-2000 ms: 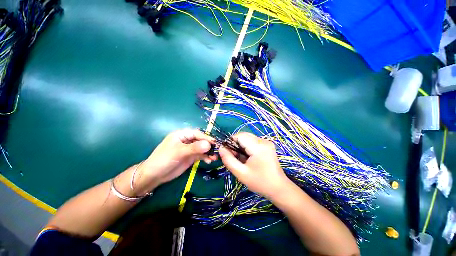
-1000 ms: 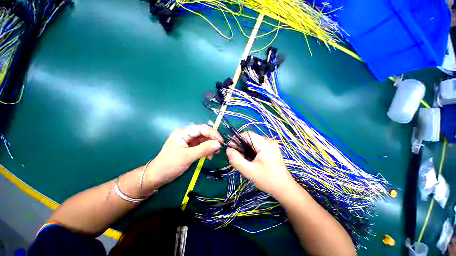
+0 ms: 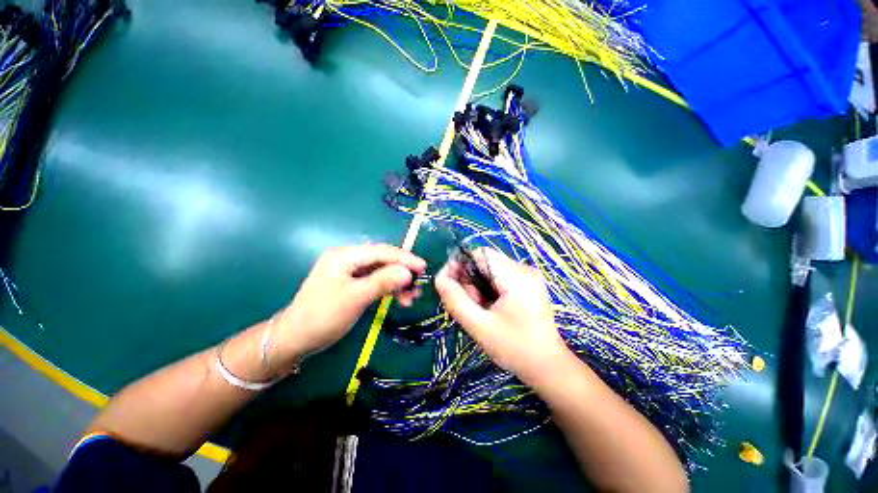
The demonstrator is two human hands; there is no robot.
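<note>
My left hand (image 3: pixel 351 284) pinches a small black connector housing (image 3: pixel 420 279) between thumb and fingers, mostly hidden by the fingertips. My right hand (image 3: pixel 505 303) is closed on a bunch of thin black wires (image 3: pixel 470 265), whose tips fan up and out of the fist. The two hands are close together over the yellow tape line (image 3: pixel 371 345), with a small gap between the fingertips. The wire harness leads (image 3: pixel 578 260) lie fanned beside and behind my right hand, with black connectors (image 3: pixel 493 125) at their upper-left end.
A yellow wire bundle (image 3: pixel 568 38) lies at the top, a left-side harness bundle (image 3: pixel 34 91) at the far left. A blue plastic bin (image 3: pixel 746 63) stands upper right. A white translucent container (image 3: pixel 778 183) and clear plastic bags (image 3: pixel 825 332) lie along the right edge. Dark wires lie under my right forearm.
The black wires in my right hand have shifted and blur at their tips. My fingertips are a little farther apart than two seconds ago. The whole view has shifted slightly.
</note>
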